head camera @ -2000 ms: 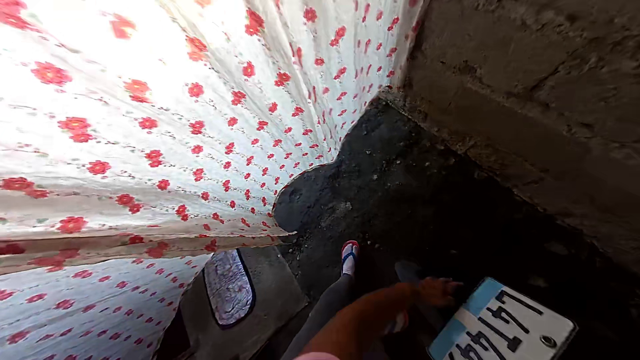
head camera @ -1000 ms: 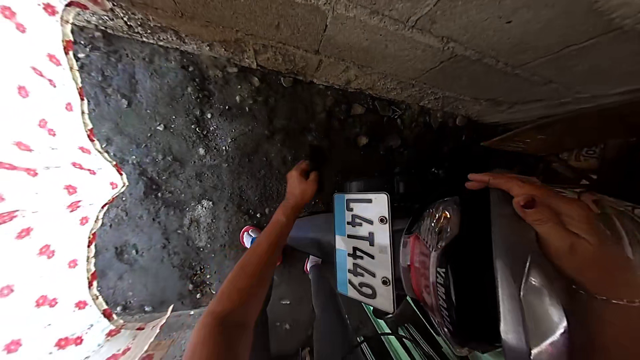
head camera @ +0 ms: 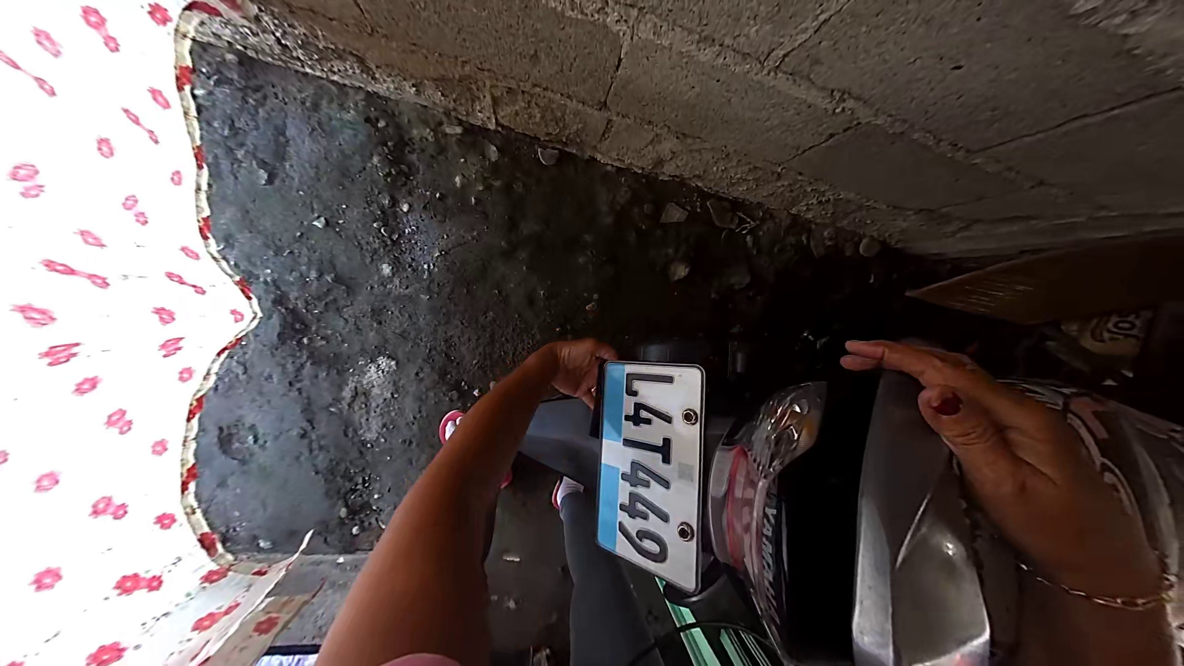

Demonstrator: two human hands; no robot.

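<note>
A Yamaha motorcycle's rear end fills the lower right, with its licence plate point(head camera: 650, 472), clear and red tail light point(head camera: 740, 499) and grey grab rail point(head camera: 911, 546). My left hand point(head camera: 578, 368) curls around the dark rear mudguard edge at the plate's upper left corner; its fingertips are partly hidden. Over the tail, just past the grab rail, my right hand point(head camera: 990, 425) lies palm down with fingers extended, thumb apart, and a thin bracelet at the wrist. What its palm touches is hidden.
A concrete block wall point(head camera: 721, 102) runs along the top. Dark, stony ground point(head camera: 342, 277) lies between it and a white curtain with red flowers point(head camera: 102, 305). Cardboard point(head camera: 1064, 277) leans at the right. My feet and legs point(head camera: 592, 573) are below, beside the motorcycle.
My left hand has moved from the ground side to the mudguard by the plate. My right hand stays over the motorcycle's tail. The view has swung from the curtain towards the wall and motorcycle.
</note>
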